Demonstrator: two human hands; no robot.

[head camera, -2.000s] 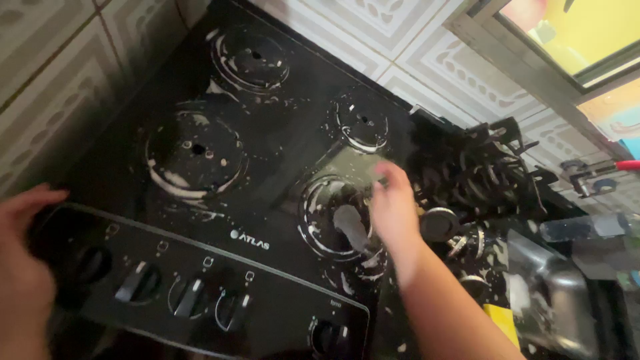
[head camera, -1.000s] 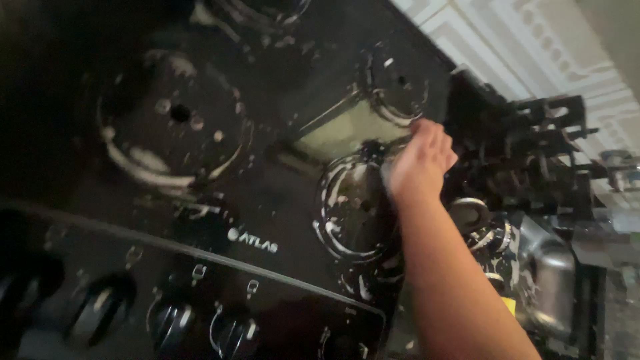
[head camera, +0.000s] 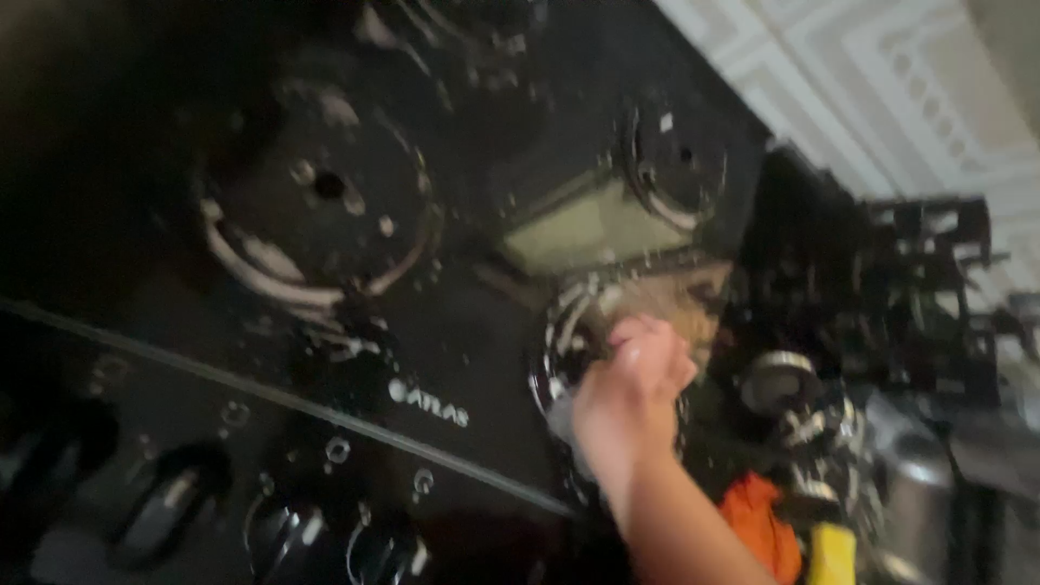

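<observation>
My right hand (head camera: 638, 390) is curled over the front right burner well (head camera: 556, 361) of a black Atlas cooktop (head camera: 487, 325). A blurred greyish scrubbing pad or cloth (head camera: 562, 418) shows at the hand's left edge, pressed to the surface; the fingers are closed around it as far as the blur lets me see. Whitish suds or residue ring the large left burner well (head camera: 325, 187) and the small back right burner well (head camera: 682, 154). My left hand is outside the view.
Black pan-support grates (head camera: 918, 284) are piled right of the cooktop. Near them lie a round burner part (head camera: 780, 382), an orange cloth (head camera: 760, 524), a yellow sponge (head camera: 833, 552) and a metal sink edge (head camera: 918, 479). Control knobs (head camera: 284, 528) line the front; a patterned tile wall (head camera: 877, 89) rises behind.
My left hand, at the cooktop's left edge two seconds ago, is out of view. My right hand has moved over the front right burner well. The view has come closer. The orange cloth now shows.
</observation>
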